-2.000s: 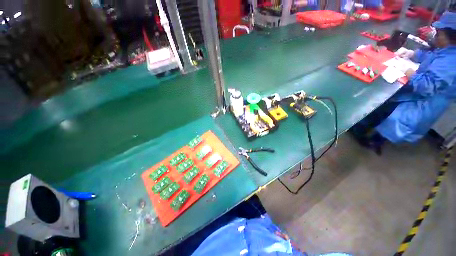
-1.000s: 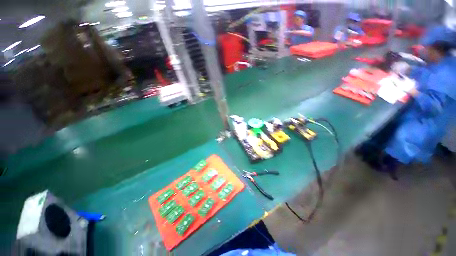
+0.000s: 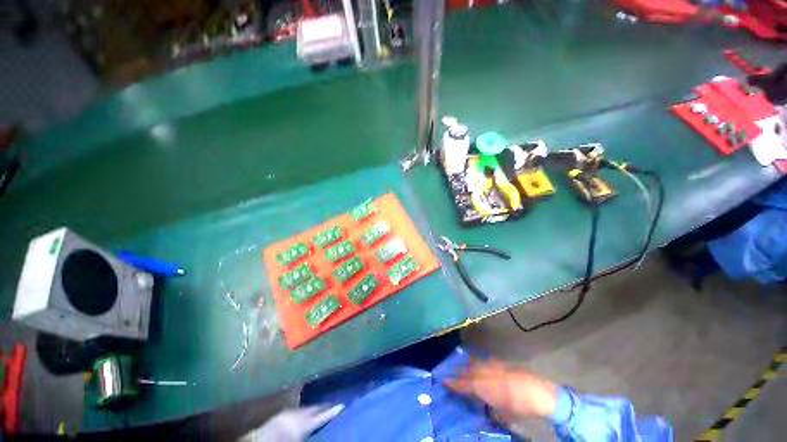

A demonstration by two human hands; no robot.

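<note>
Several small green circuit boards point(image 3: 348, 269) lie in rows on a flat orange-red tray point(image 3: 299, 332) on the green bench. My left hand point(image 3: 298, 424), in a white glove, is at the bottom edge, blurred and partly cut off, in front of my blue coat. My right hand point(image 3: 505, 387) is bare and blurred, low over my lap, with its fingers towards the coat. Both hands are below the bench edge, away from the boards. Nothing shows in the right hand; the left hand's grip cannot be made out.
Open diagonal cutters point(image 3: 470, 263) lie right of the tray. Behind them are a tool box point(image 3: 470, 207) and a soldering iron stand point(image 3: 591, 186) with looping cables. At left are a fume extractor point(image 3: 65, 289), blue marker point(image 3: 151, 263) and solder spool point(image 3: 112, 380). A person's blue sleeve shows at right.
The view has tilted down and shifted left, so the bench scene sits higher and further right. Both my hands and the solder spool have come into view. The boards and tools keep their places.
</note>
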